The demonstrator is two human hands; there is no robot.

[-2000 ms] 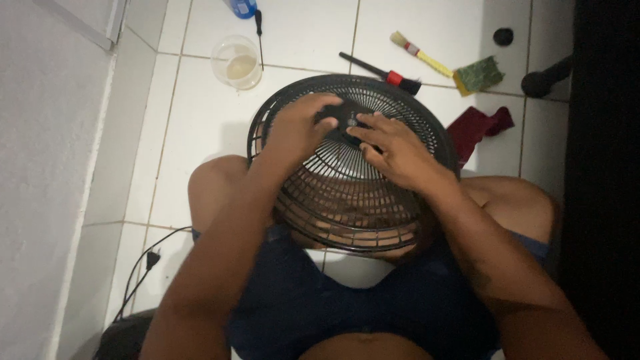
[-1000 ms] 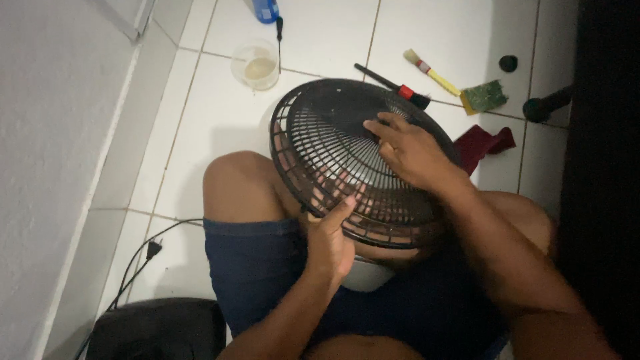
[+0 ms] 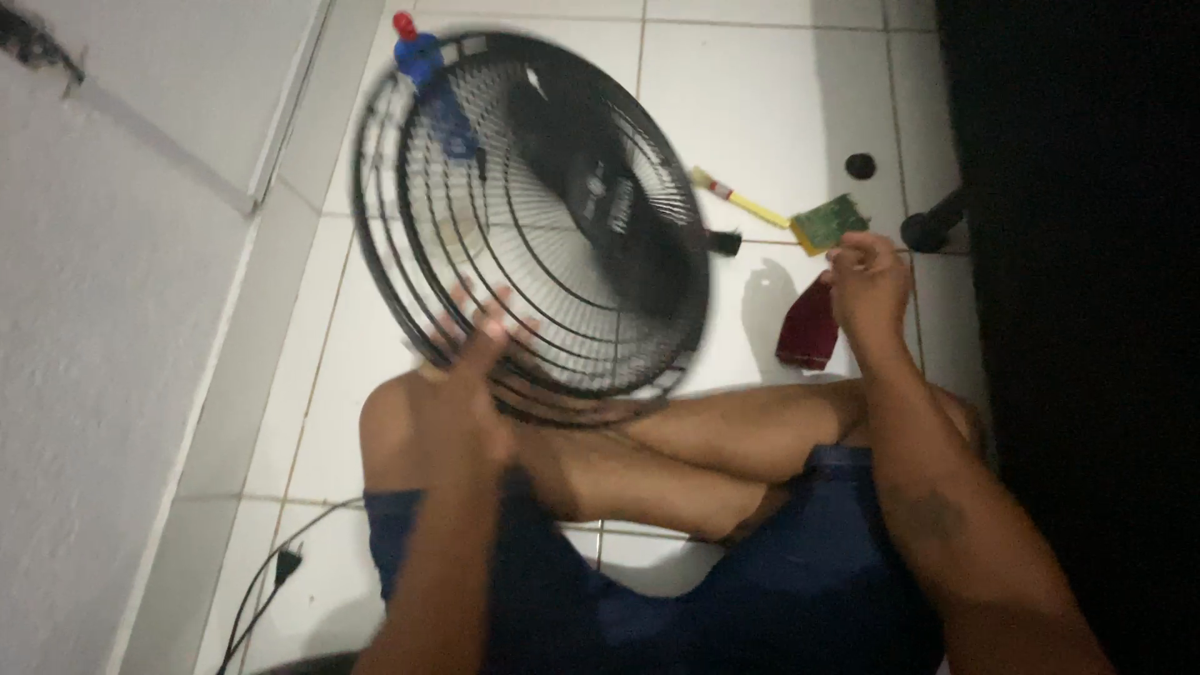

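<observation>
My left hand grips the lower left rim of a black fan grille, its fingers showing through the bars. The round grille is tilted and blurred, held up above my crossed legs. My right hand is off the grille, over the upper end of a dark red cloth; its fingers are curled, and whether they pinch the cloth I cannot tell. Just beyond those fingers lies a green and yellow scouring sponge.
A yellow-handled paintbrush, a black round cap and a black-bristled brush lie on the tiles. A blue bottle with a red cap stands behind the grille. A power plug lies by the left wall.
My left hand has lifted and tilted the grille toward the left, off my lap. My right hand has let go of it and moved right to the red cloth.
</observation>
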